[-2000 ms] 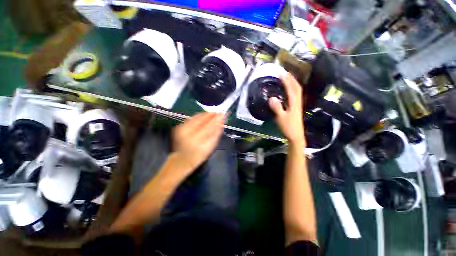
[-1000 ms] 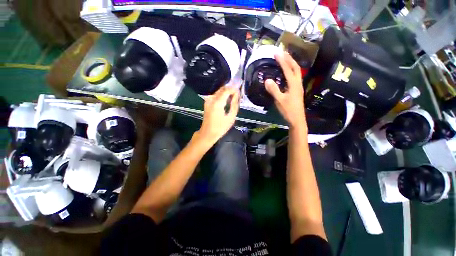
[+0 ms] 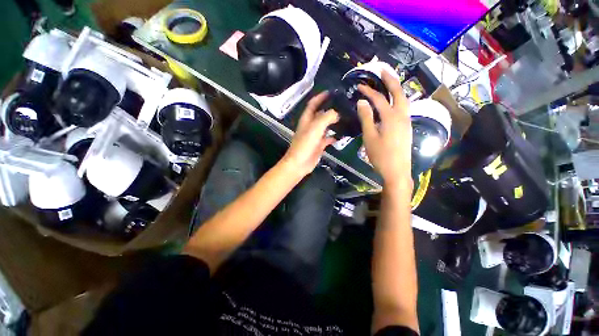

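Observation:
The middle dome camera (image 3: 349,98) stands on the narrow green bench (image 3: 226,69), its white hood partly behind my fingers. My left hand (image 3: 316,131) grips the near left side of its black ball with thumb and fingers. My right hand (image 3: 386,125) is bent over the right side of the same ball, fingertips on its top. A second dome camera (image 3: 274,56) with a white hood and bracket stands to the left. A third (image 3: 430,131), with a bright glare on its ball, stands to the right, partly behind my right hand.
A carton (image 3: 141,244) piled with cameras is at left. A yellow tape roll (image 3: 186,26) and the monitor (image 3: 437,20) are at the back. A black case (image 3: 509,174) with a white strap is at right. Two cameras (image 3: 529,252) and a white strip (image 3: 450,314) lie on the right bench.
The view has shifted and turned. My left hand has moved from the near edge of the middle camera onto its ball. My right hand has moved from the right camera to the middle one.

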